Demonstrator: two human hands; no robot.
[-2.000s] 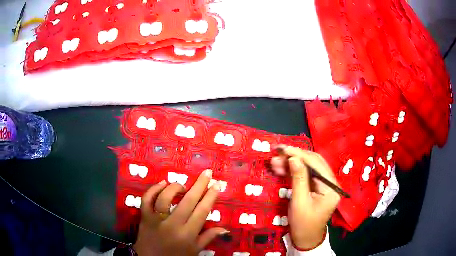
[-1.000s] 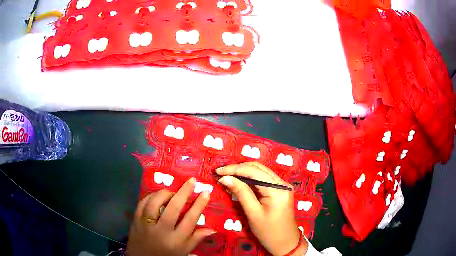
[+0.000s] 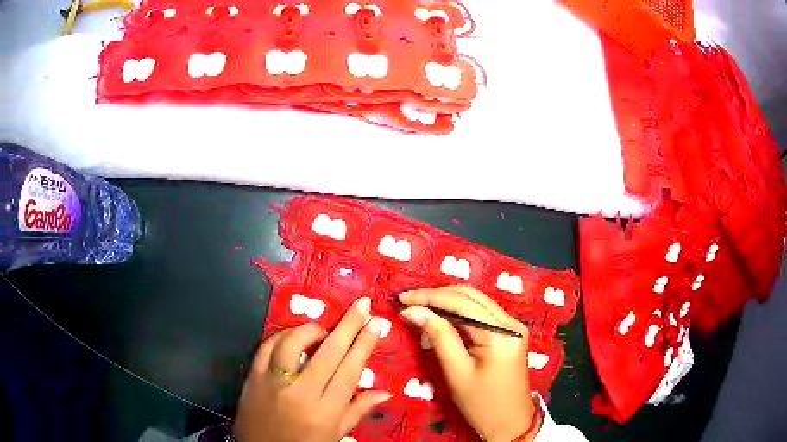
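Note:
A red motif sheet (image 3: 500, 259) with rows of white paired shapes lies on the dark green surface, its left edge ragged. My left hand (image 3: 315, 375) lies flat on the sheet with its fingers spread, a ring on one finger. My right hand (image 3: 470, 354) holds slim black tweezers (image 3: 487, 325) like a pen. Their tip is near my right fingertips, against the sheet just right of my left fingertips. The fingers partly hide the tip, and I cannot tell whether it grips anything. Both hands cover the lower part of the sheet.
Stacked red sheets (image 3: 285, 86) lie on a raised white surface (image 3: 259, 147) beyond. A water bottle (image 3: 69, 207) is at left. Draped red sheets (image 3: 690, 173) hang at right, with crumpled white backing (image 3: 675, 375) below. An orange basket (image 3: 660, 17) and yellow-handled cutters (image 3: 86, 7) are at the top edge.
My right hand and the tweezers have moved from the sheet's right side to its middle, near my left fingertips. The whole view has shifted, so the bottle and stack appear further right.

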